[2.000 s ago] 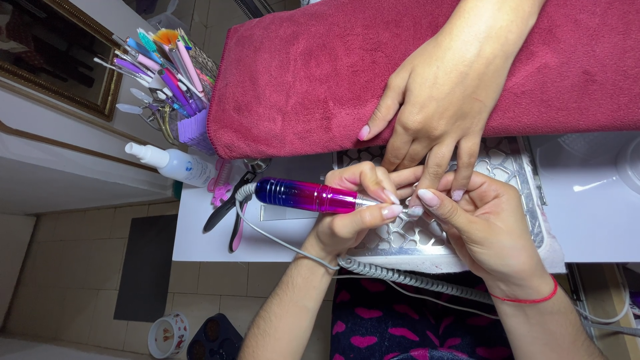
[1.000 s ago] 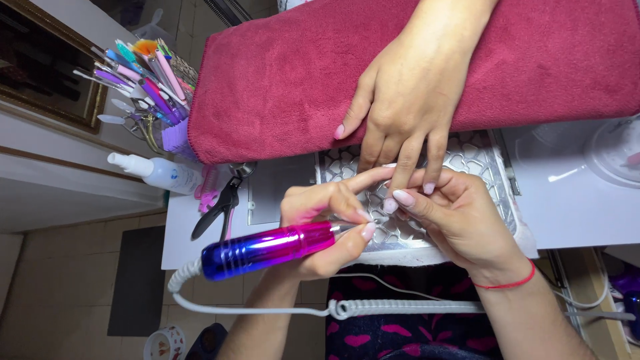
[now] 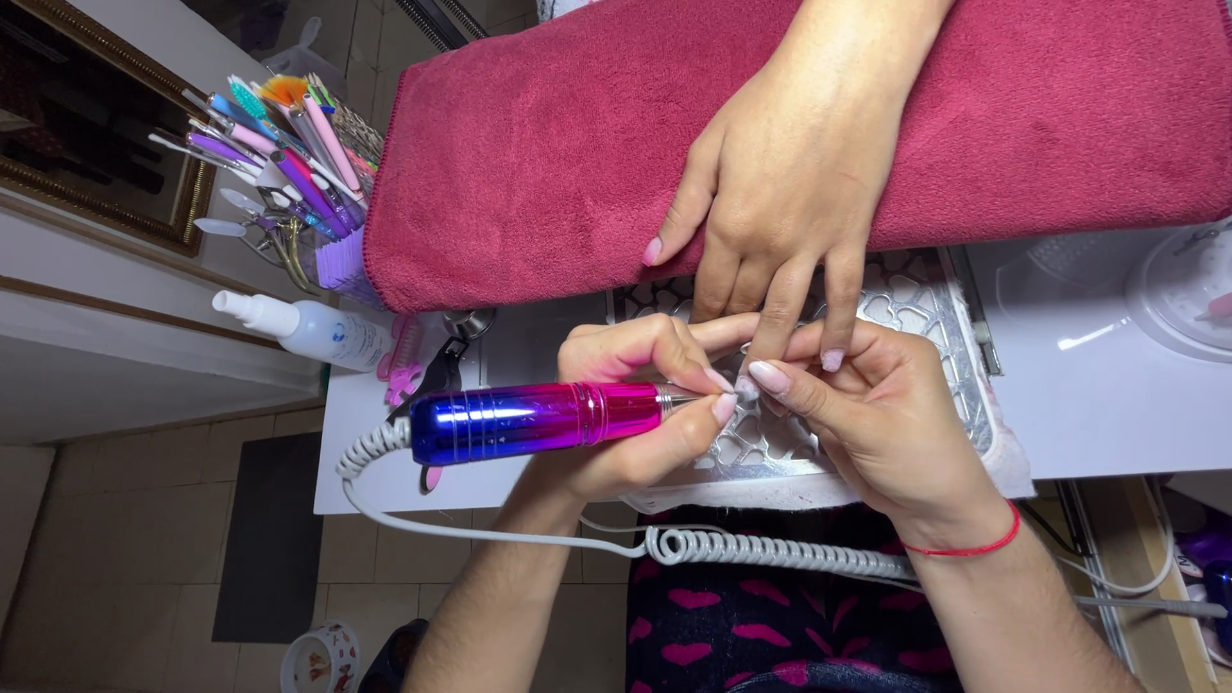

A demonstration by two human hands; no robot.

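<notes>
My left hand [image 3: 640, 404] grips an electric nail drill [image 3: 539, 419] with a shiny blue-to-pink body, its tip at a fingernail of another person's hand [image 3: 799, 183]. With thumb and fingers, my right hand [image 3: 876, 414] holds that same finger near its nail. A red string bracelet is around my right wrist. The other person's hand rests over a dark red towel [image 3: 539, 164], its fingers reaching down over a silver grille [image 3: 905, 298] with cut-out shapes. The drill's bit is small and partly hidden by my fingertips.
A coiled grey cord [image 3: 789, 553] runs from the drill below my wrists. At the left stand a holder of brushes and pens [image 3: 289, 144] and a spray bottle [image 3: 327, 332]; black-handled clippers [image 3: 443, 371] lie partly behind the drill. A clear round container [image 3: 1193, 289] is at the right.
The drill's rear end has swung down and left since two seconds ago, then up slightly in the last second. My right hand still holds the other person's finger.
</notes>
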